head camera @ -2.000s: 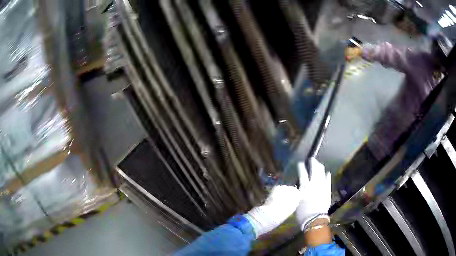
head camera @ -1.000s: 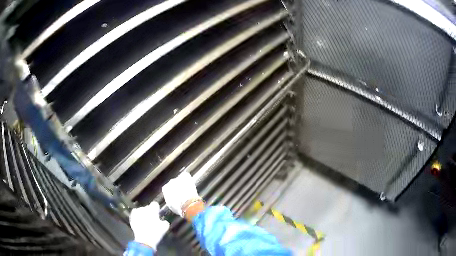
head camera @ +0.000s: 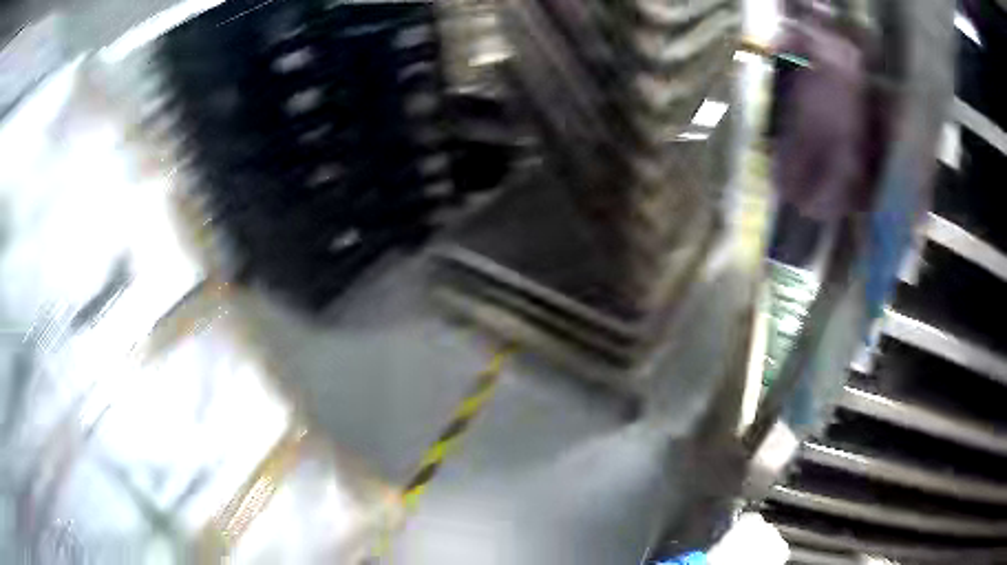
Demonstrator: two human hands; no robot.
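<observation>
The view is strongly blurred. A rack with curved-looking pale shelf rails and dark gaps point(head camera: 939, 414) fills the right side. A white glove point(head camera: 751, 543), most likely my left hand, is cut off by the bottom edge at the lower right, with a bit of blue sleeve beside it. It is close to the rack's near lower edge; its fingers and grip cannot be made out. A smaller pale patch point(head camera: 773, 450) just above it may be my right hand, but it is too blurred to tell.
Another rack point(head camera: 652, 166) stands at upper centre, above a dark layered base point(head camera: 541, 320). A dark rack with pale spots point(head camera: 320, 144) is upper left. Bright wrapped stacks point(head camera: 133, 331) line the left. Grey floor carries a yellow-black line point(head camera: 458, 425). A person's purple clothing point(head camera: 823, 121) shows upper right.
The view has swung away from the rack that filled it, which now shows only at the right. My gloved hands have shifted from the lower middle to the lower right edge, largely out of view.
</observation>
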